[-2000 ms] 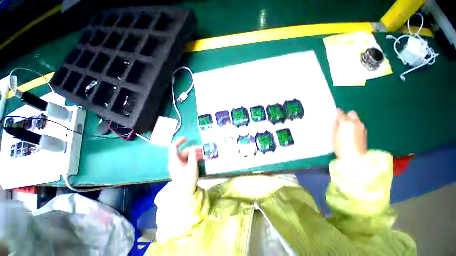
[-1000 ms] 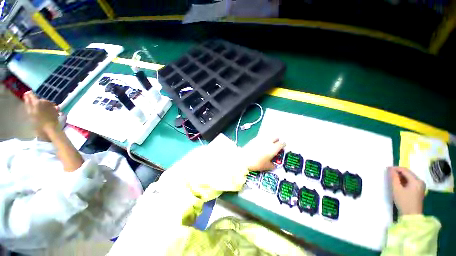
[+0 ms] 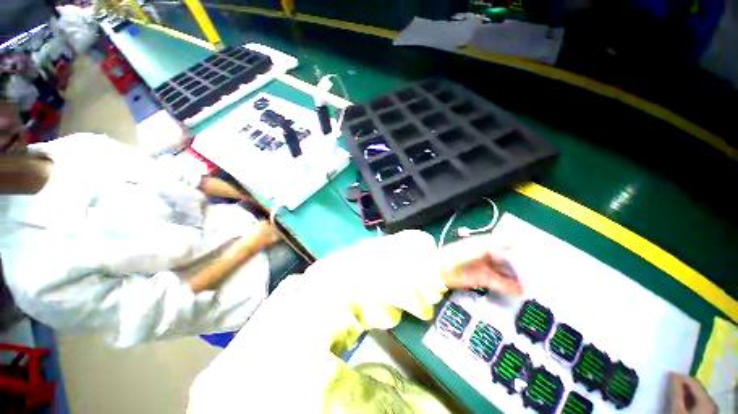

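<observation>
Small square watch units (image 3: pixel 534 319) lie in two rows on a white mat (image 3: pixel 639 303). Most screens show green text lines; two at the near row's left end look paler. My left hand (image 3: pixel 487 275) is over the far row's left end, palm down, fingers extended and slightly blurred. It covers part of that row, and one unit shows partly under it. No held unit is visible. My right hand (image 3: pixel 692 396) is at the mat's right edge, cut off by the bottom of the picture; its fingers look curled. The near row runs out of the bottom edge.
A black foam tray (image 3: pixel 461 174) with a few filled pockets stands beyond the mat's left end, with a white cable (image 3: pixel 477 230) beside it. Left are a power strip (image 3: pixel 311 174), another work pad (image 3: pixel 235 154) and a white-clothed person (image 3: pixel 121 234). Yellow paper (image 3: pixel 720 356) lies right.
The view has swung left, so the mat and units sit lower right and more of the neighbour shows. My left hand stays over the far row's left end; my right hand is now partly cut off.
</observation>
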